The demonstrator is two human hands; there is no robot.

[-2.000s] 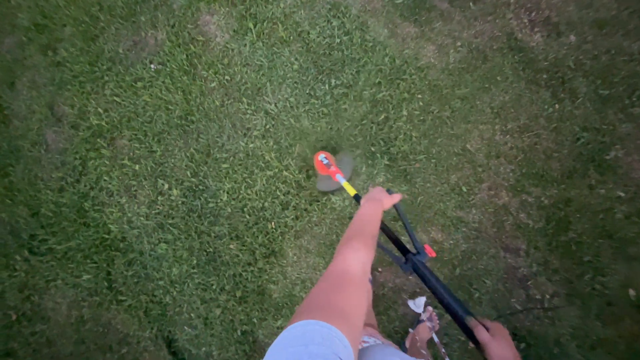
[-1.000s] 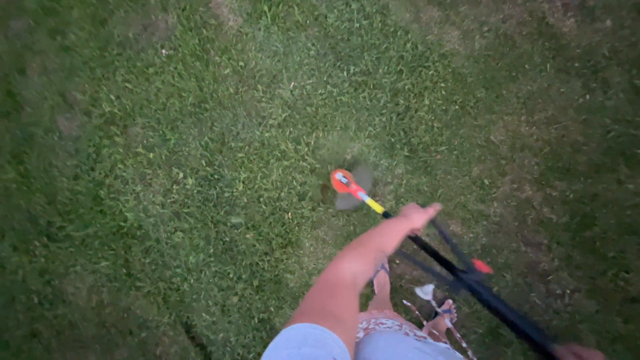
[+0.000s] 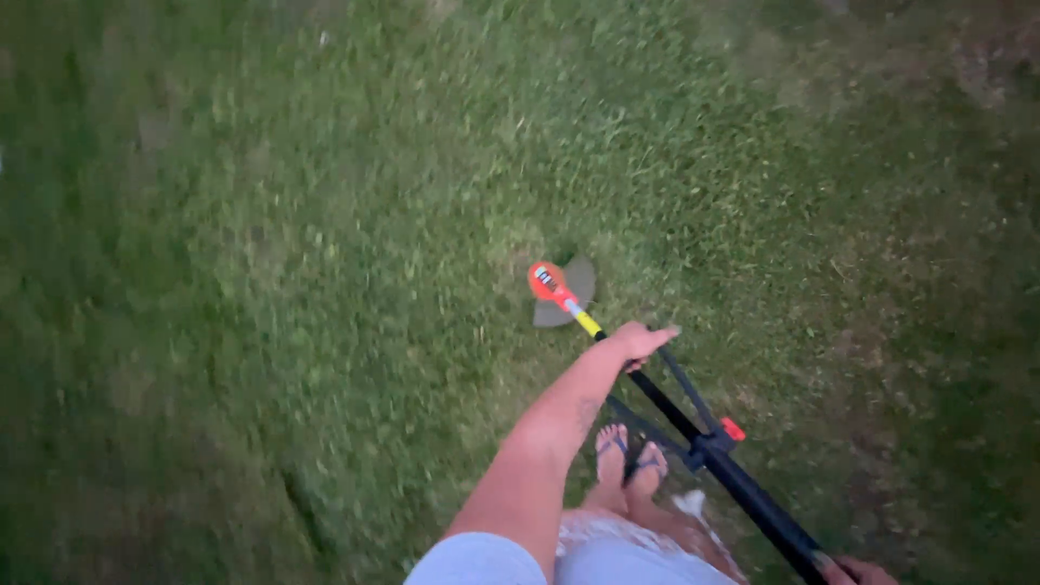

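Observation:
A string trimmer runs from the centre to the bottom right, its black shaft (image 3: 751,491) slanting down. The orange motor head (image 3: 548,281) with a grey guard (image 3: 578,280) is over the grass, above and left of my left hand. My left hand (image 3: 640,341) is closed on the front loop handle, its thumb pointing right. Behind it on the shaft sits a clamp with a red-orange knob (image 3: 733,429). At the bottom edge my right hand (image 3: 853,571) grips the rear of the shaft, partly out of the frame. The cutting line is too blurred to see.
Short grass (image 3: 366,244) spreads all around, with browner patches at the right. My feet in flip-flops (image 3: 631,455) stand just below the handle. A whitish cord (image 3: 703,516) hangs near my legs. A dark groove (image 3: 302,512) shows in the grass at lower left.
Both my feet now show close together below the handle. The trimmer head has stayed near the centre of the view, with both hands on the trimmer.

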